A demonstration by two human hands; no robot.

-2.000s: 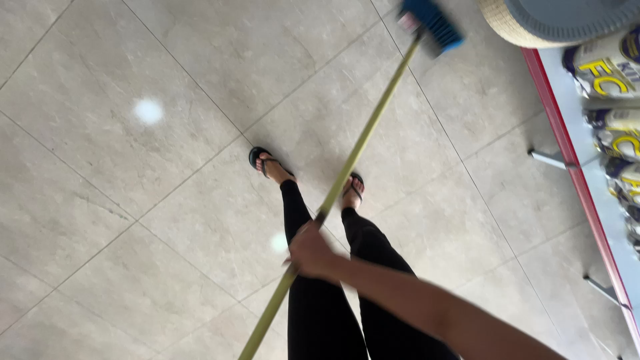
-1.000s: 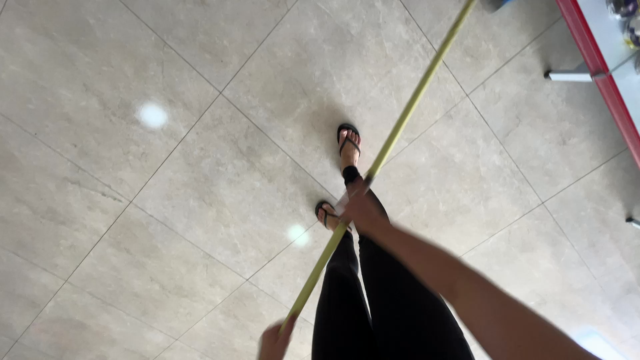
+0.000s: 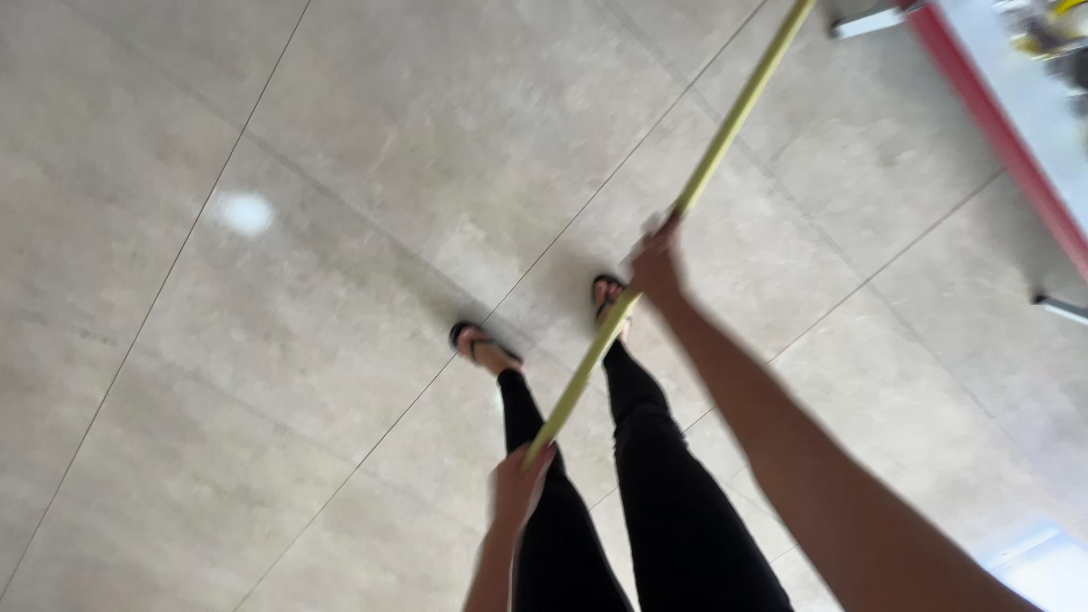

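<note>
A long yellow-green broom handle (image 3: 738,119) slants from the top right down to the lower middle of the head view. My right hand (image 3: 659,259) is closed around it near the middle of the picture. Lower down, my left hand (image 3: 520,489) grips the handle near its lower visible end. The broom's head lies outside the view. Below the handle are my legs in black trousers and my feet in black flip-flops.
Large grey floor tiles (image 3: 357,212) spread around my feet. A shelf with a red edge (image 3: 994,119) stands at the right, with blurred goods on it at the top corner and metal brackets (image 3: 867,23) along its side.
My left hand, out of view two seconds ago, now holds the handle below my right. The blue broom head seen at the top then has left the view. My feet have stepped.
</note>
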